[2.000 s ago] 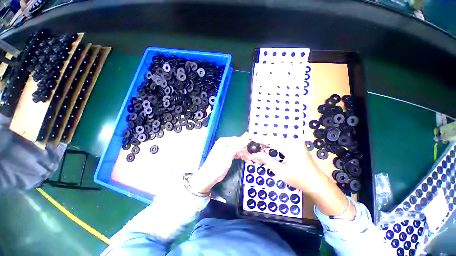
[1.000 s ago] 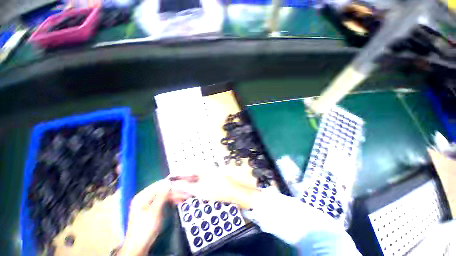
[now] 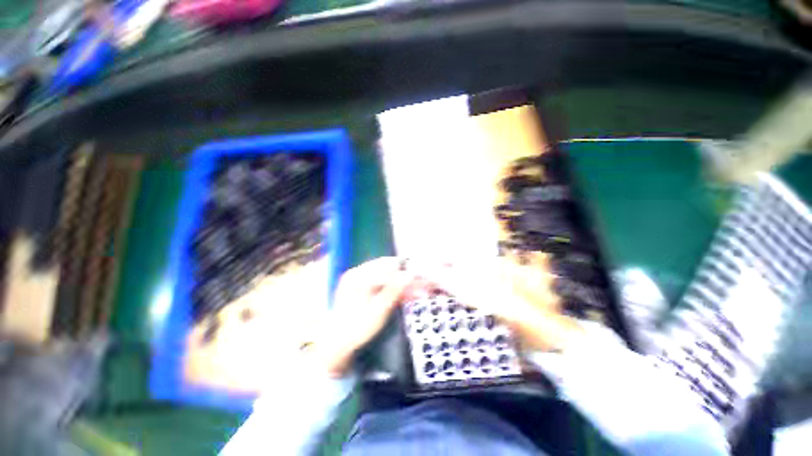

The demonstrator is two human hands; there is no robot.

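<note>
The frame is blurred. My left hand (image 3: 372, 303) and my right hand (image 3: 499, 289) meet over the sticker sheet (image 3: 463, 346), fingertips close together. Whether a small part is between the fingertips is too blurred to tell. Below the hands the sheet shows rows of dark round stickers. A white second sheet (image 3: 438, 183) lies above them in the black tray (image 3: 583, 209). A heap of black ring parts (image 3: 548, 227) lies in the tray's right side, on a tan cardboard liner (image 3: 506, 134).
A blue tray (image 3: 341, 191) with a large heap of black rings (image 3: 258, 218) stands at the left. Stacked boards of parts (image 3: 89, 236) are at far left, near a grey sleeve (image 3: 49, 392). Spare sticker sheets (image 3: 743, 294) lie at right. A pink basket (image 3: 224, 9) shows at the top.
The camera view has swung right and then partly back left, shifting the trays in the picture. My hands stay together over the sheet. The dark ring seen at my fingertips earlier cannot be made out now.
</note>
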